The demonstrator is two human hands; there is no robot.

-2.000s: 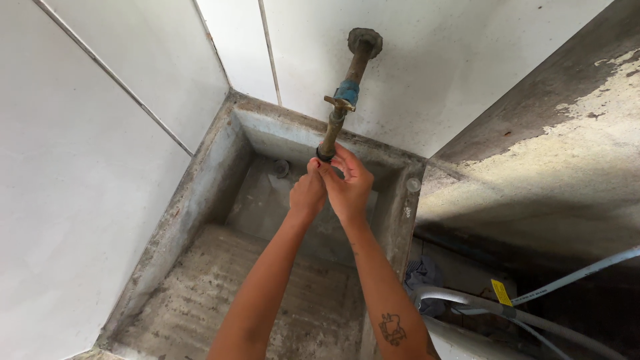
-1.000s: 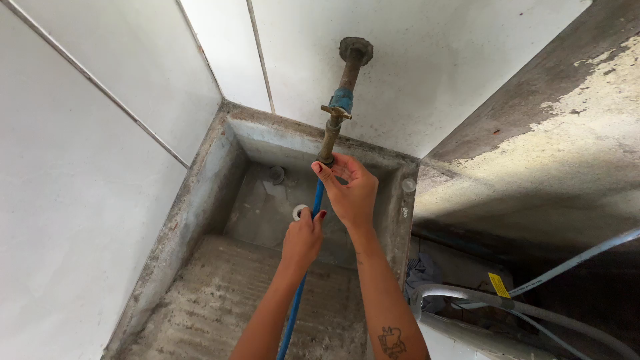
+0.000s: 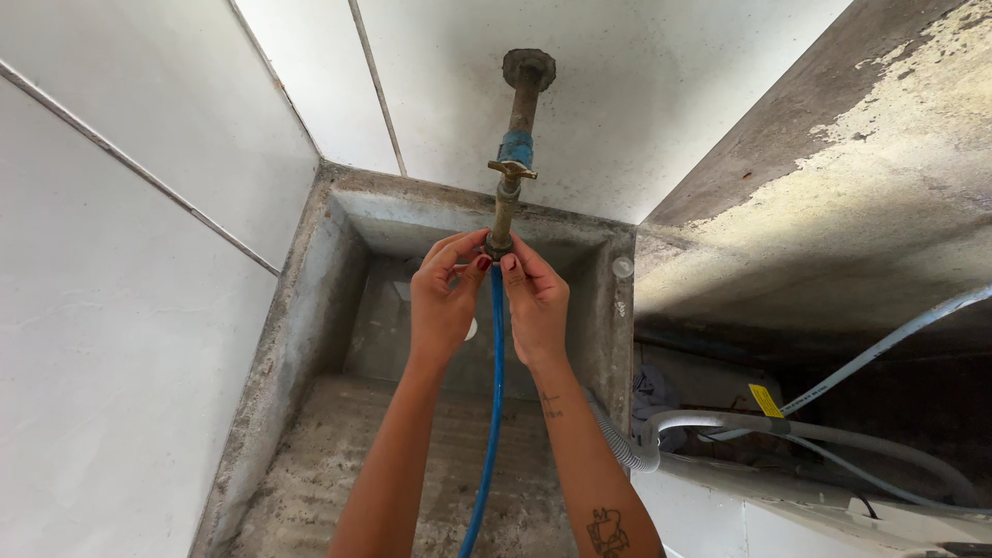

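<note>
A worn metal tap (image 3: 506, 209) with a small brass handle (image 3: 511, 170) hangs from a wall pipe (image 3: 524, 108) above a concrete laundry sink (image 3: 271, 372). Both of my hands grip the fitting (image 3: 497, 246) at the tap's lower end, my left hand (image 3: 446, 294) on its left side and my right hand (image 3: 535, 298) on its right. Thumbs and fingertips press around it. A blue hose (image 3: 494, 387) runs down from the fitting between my forearms. Whether the hose is fixed to the tap, I cannot tell.
The sink has a ribbed washing slope (image 3: 349, 457) and a round white object (image 3: 471, 329) in its basin. A tiled wall (image 3: 132, 256) stands at left. A grey corrugated drain hose (image 3: 628, 453), a light-blue pipe (image 3: 891, 349) and bunched cloth (image 3: 655, 395) lie at right.
My left hand has moved up from the blue hose to the tap's end, beside my right hand. The blue hose was not visible two seconds ago and shows below the tap now.
</note>
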